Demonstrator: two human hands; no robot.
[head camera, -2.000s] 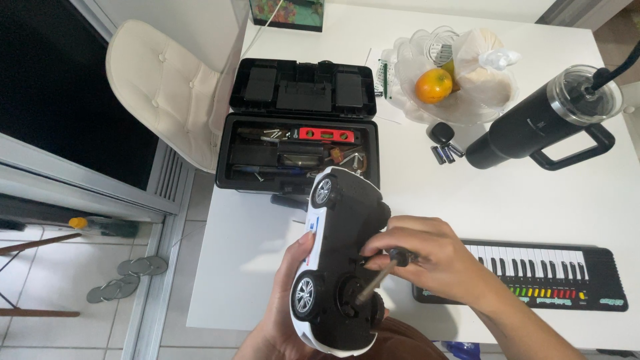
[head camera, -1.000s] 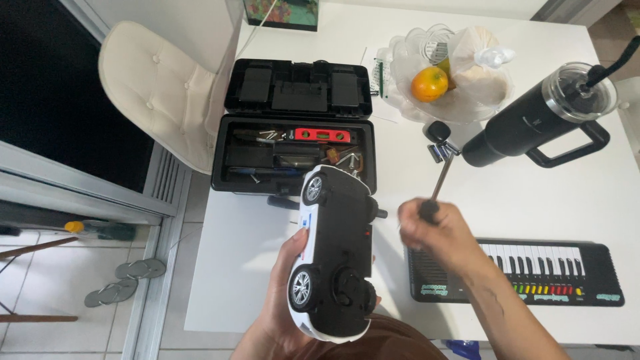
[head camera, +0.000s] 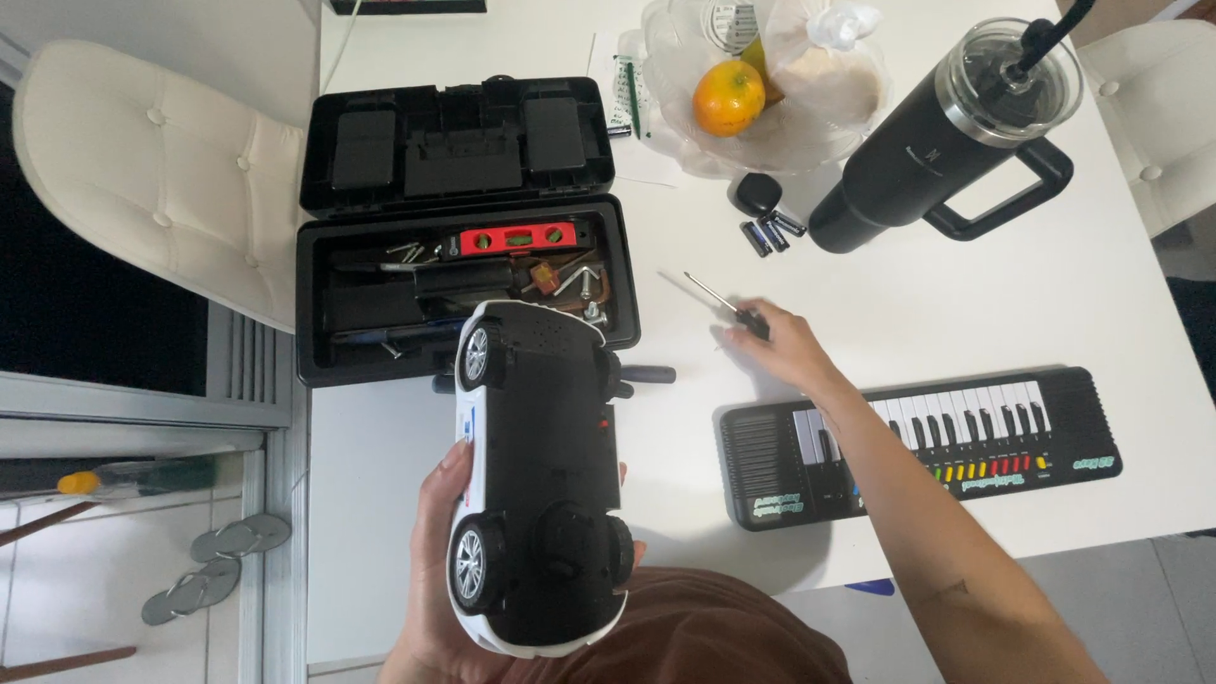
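A white toy car (head camera: 546, 475) shows its black underside and is gripped in my left hand (head camera: 442, 532), whose fingers wrap its lower part from both sides. My right hand (head camera: 784, 347) holds a screwdriver (head camera: 727, 302) by its dark handle, low over the white table, with the metal shaft pointing up and left. The screwdriver is apart from the car. Beyond the car stands an open black toolbox (head camera: 625, 285) containing a red spirit level (head camera: 518, 238), screws, hex keys and other tools. Several batteries (head camera: 774, 234) lie by a small black case (head camera: 757, 193).
A black toy keyboard (head camera: 969, 446) lies at the right, partly under my right forearm. A large black tumbler (head camera: 931, 142) with a handle and a clear bowl (head camera: 674, 114) with fruit stand at the back. Chairs flank the table; the white one (head camera: 161, 161) is at left.
My right hand was at the car's underside two seconds ago; it has moved away to the right with the screwdriver, which is now lower over the table. My left hand still holds the car.
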